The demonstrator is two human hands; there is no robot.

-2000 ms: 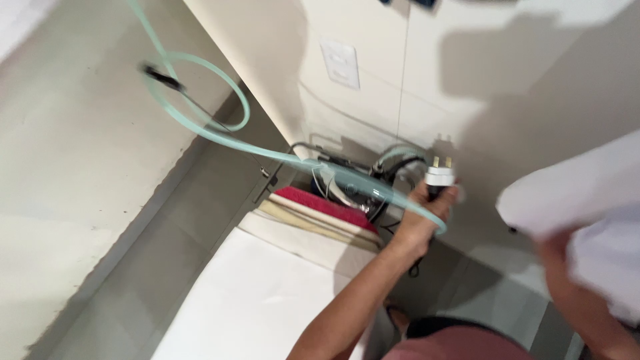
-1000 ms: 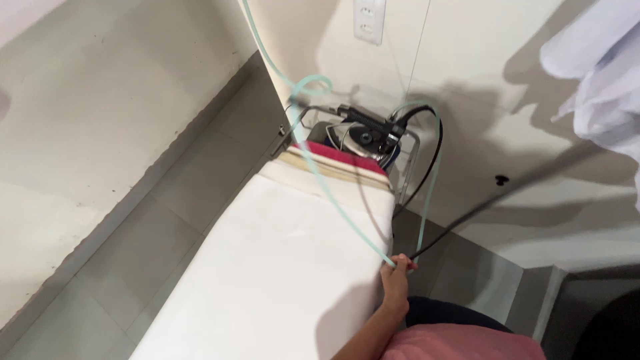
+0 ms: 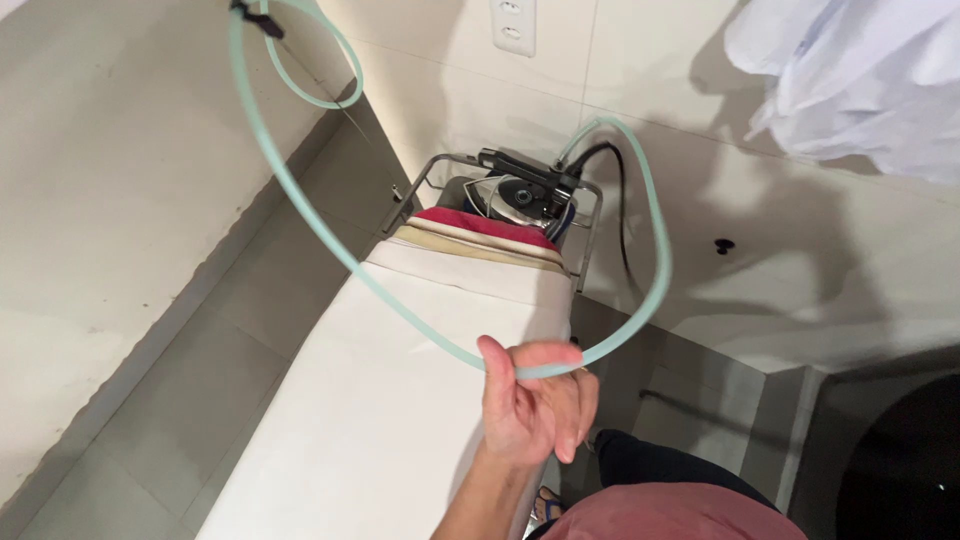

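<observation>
Palm up, my left hand (image 3: pixel 532 397) holds a pale green translucent hose (image 3: pixel 405 311) between the thumb and index finger, above the white-covered ironing board (image 3: pixel 367 405). The hose loops right and up to the steam iron (image 3: pixel 529 191), and left and up to a black clip-like piece (image 3: pixel 257 20). The iron, with a black handle, sits on the metal rest (image 3: pixel 589 247) at the board's far end, beside folded red and cream cloth layers (image 3: pixel 480 236). A black cord (image 3: pixel 621 202) runs from the iron down behind the board. My right hand is out of view.
A double wall socket (image 3: pixel 513 28) is on the tiled wall behind the iron. White garments (image 3: pixel 855 82) hang at upper right. A black fitting (image 3: pixel 724 246) sticks out of the wall. A dark rounded object (image 3: pixel 900 457) stands at lower right. A wall runs along the left.
The plug seen in my left hand two seconds ago is out of view. One second ago that hand held the hose and a taut black cord; now it holds only the hose, further left over the board.
</observation>
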